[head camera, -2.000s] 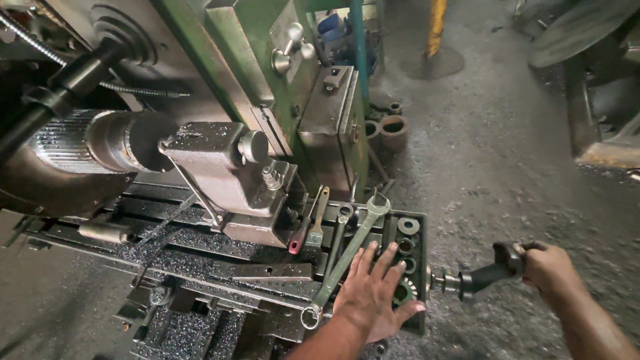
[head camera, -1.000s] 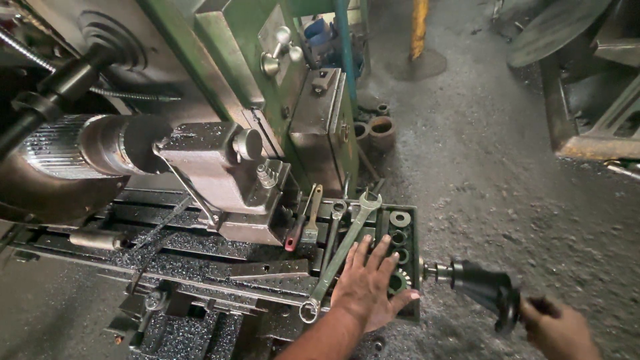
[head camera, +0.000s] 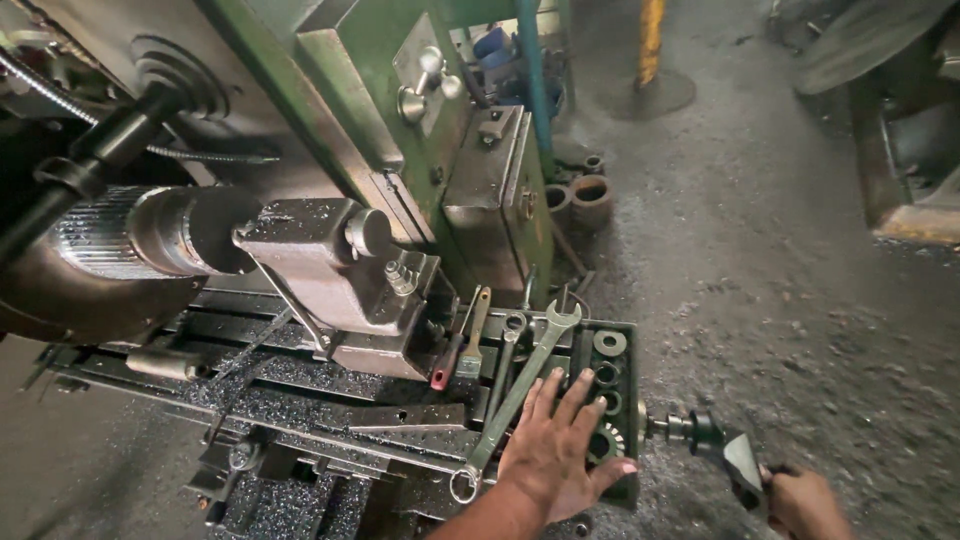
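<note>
My left hand (head camera: 559, 442) lies flat with its fingers spread at the right end of the milling machine table (head camera: 300, 435), beside a large combination wrench (head camera: 521, 386). My right hand (head camera: 806, 506) grips the handle of a crank (head camera: 739, 457) on the table's end shaft. Left of the big wrench are a smaller wrench (head camera: 504, 375), a flat brush (head camera: 474, 345) and a red-handled screwdriver (head camera: 448, 364). Metal rings (head camera: 609, 343) and a toothed cutter (head camera: 611, 442) sit in the end tray. A tailstock (head camera: 315, 262) supports a fluted metal cylinder (head camera: 105, 232).
Metal chips (head camera: 300, 375) cover much of the table. A black arbor (head camera: 97, 157) crosses the upper left. Behind stands the green machine column (head camera: 352, 82), with a lever knob (head camera: 431, 67). Pipe pieces (head camera: 591, 199) and a yellow post (head camera: 649, 45) stand on the floor.
The crank has turned, and my right hand has moved lower with its handle since the oldest frame. My left hand has stayed at the table's end beside the wrench.
</note>
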